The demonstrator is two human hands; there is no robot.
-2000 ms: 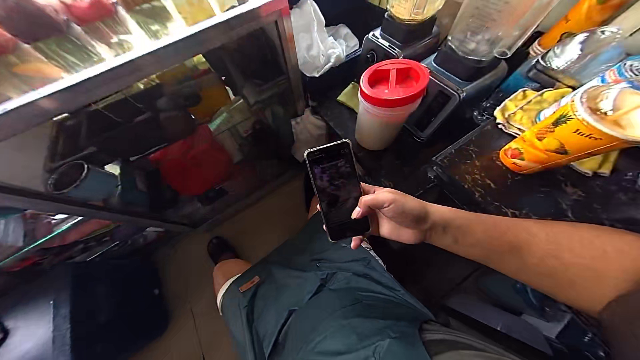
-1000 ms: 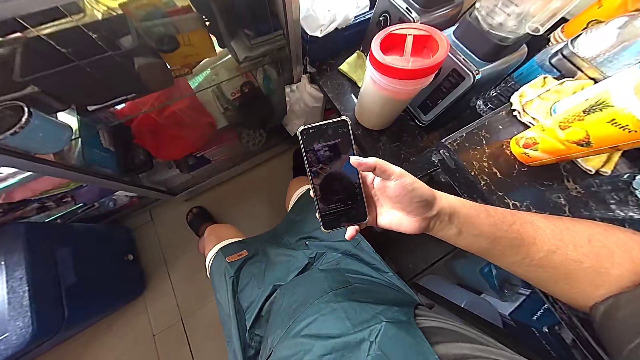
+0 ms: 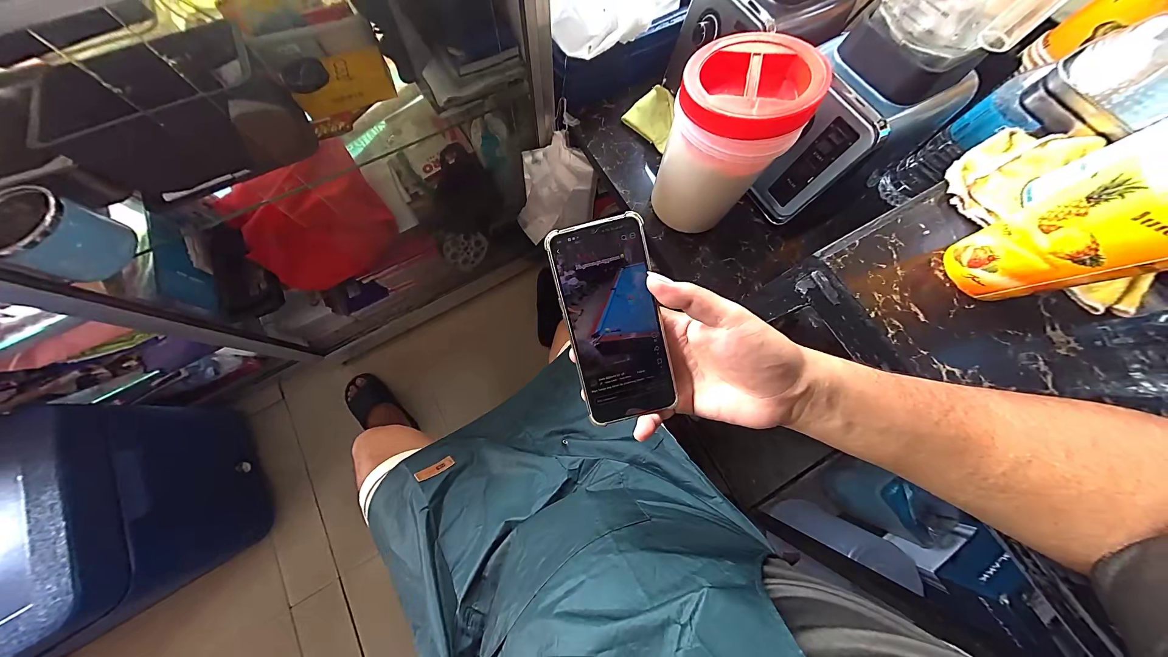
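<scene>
My right hand (image 3: 730, 356) holds a smartphone (image 3: 611, 319) upright above my lap, its thumb along the right edge and its fingers behind the back. The phone has a clear case, and its lit screen shows a picture with a large blue shape. Below the phone lies a dark green apron (image 3: 566, 520) over my legs. Just beyond the hand, a plastic container with a red lid (image 3: 707, 173) and pale contents stands on the dark marbled counter. My left hand is not in view.
Blender bases (image 3: 821, 137) stand behind the container. At the right are a yellow printed cup (image 3: 1058, 228) and a yellow cloth (image 3: 1004, 173). A glass display case (image 3: 411, 310) with a red bag (image 3: 315, 219) stands at the left, above a dark blue cooler box (image 3: 192, 493) on the tiled floor.
The phone's screen, dark two seconds ago, now shows a bright blue picture. The phone stays in my right hand. The view has shifted.
</scene>
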